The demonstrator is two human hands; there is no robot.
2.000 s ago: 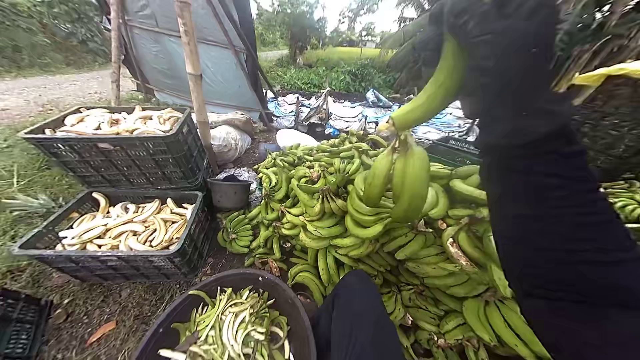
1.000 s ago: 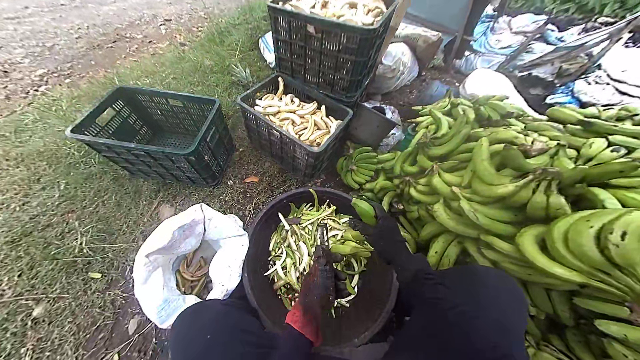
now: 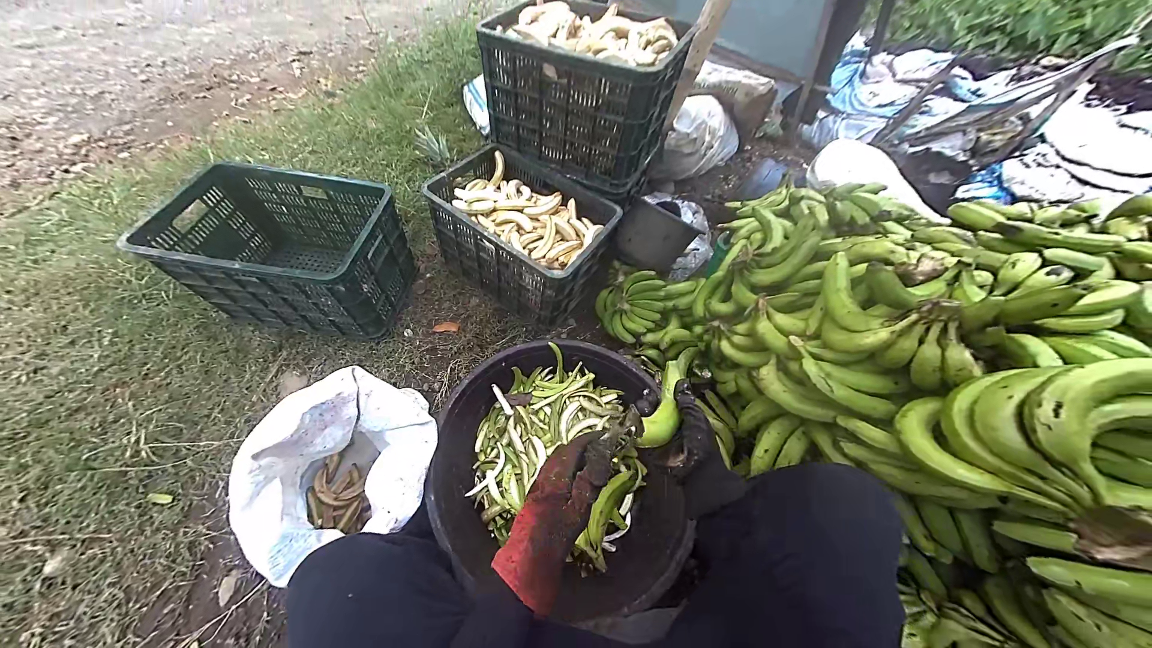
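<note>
Between my knees stands a round black tub (image 3: 450,468) with many green peel strips (image 3: 540,423) in it. Over the tub my left hand (image 3: 553,504), in a dirty red and black glove, is closed around the lower part of a small cluster of green bananas; one of them (image 3: 607,513) hangs below it. My right hand (image 3: 693,436), in a dark glove, grips a green banana (image 3: 664,414) of the cluster from the right side. Whether a tool is in either hand cannot be told. Beside the tub on the right lies a large heap of green banana bunches (image 3: 864,342).
A white sack (image 3: 387,450) with brownish pieces inside stands at the left. Beyond it is a dark green plastic crate (image 3: 261,261) with nothing in it. Two more crates hold peeled bananas, one (image 3: 504,261) in front of a higher one (image 3: 576,108). A wooden pole (image 3: 697,54) rises beside them.
Two seconds ago a raised arm held green bananas above the heap; now both hands are low over the tub with bananas. The view has swung down and left.
</note>
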